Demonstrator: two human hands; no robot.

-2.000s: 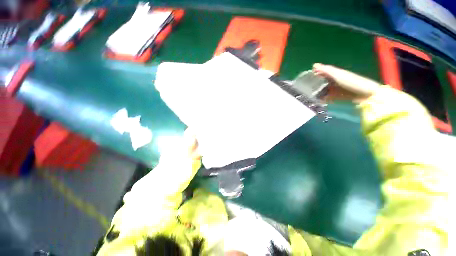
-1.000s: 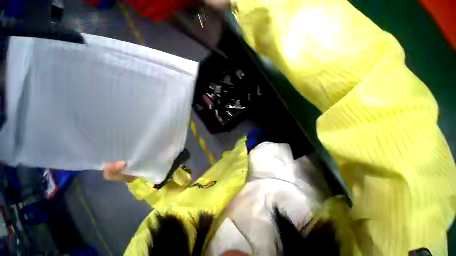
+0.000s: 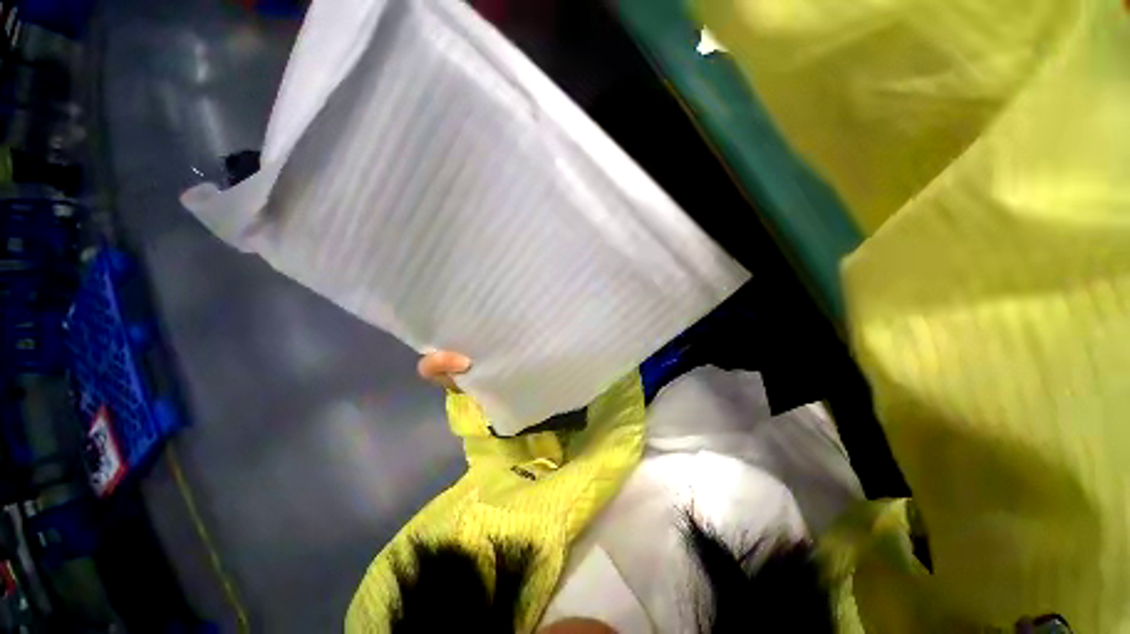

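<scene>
The white-topped panel assembly (image 3: 459, 211), faintly ribbed and with its sheet curling at the left, is held tilted over the floor at the centre left. My left hand (image 3: 444, 368) grips its lower edge; only a fingertip shows, the rest is hidden beneath it. A dark clip (image 3: 242, 166) shows at its left side and dark parts peek out at the bottom corner. My right hand is out of the picture; only the yellow sleeve fills the right side.
The green bench edge (image 3: 768, 173) runs down beside my right sleeve, with a small white scrap (image 3: 709, 42) on it. A blue plastic crate or pallet (image 3: 114, 353) stands at the left on the grey floor (image 3: 279, 409), which has a yellow line.
The assembly was over the green bench, then swung left off it over the floor. Since then it has turned and shifted right, covering the clip bin. My right hand has left the view.
</scene>
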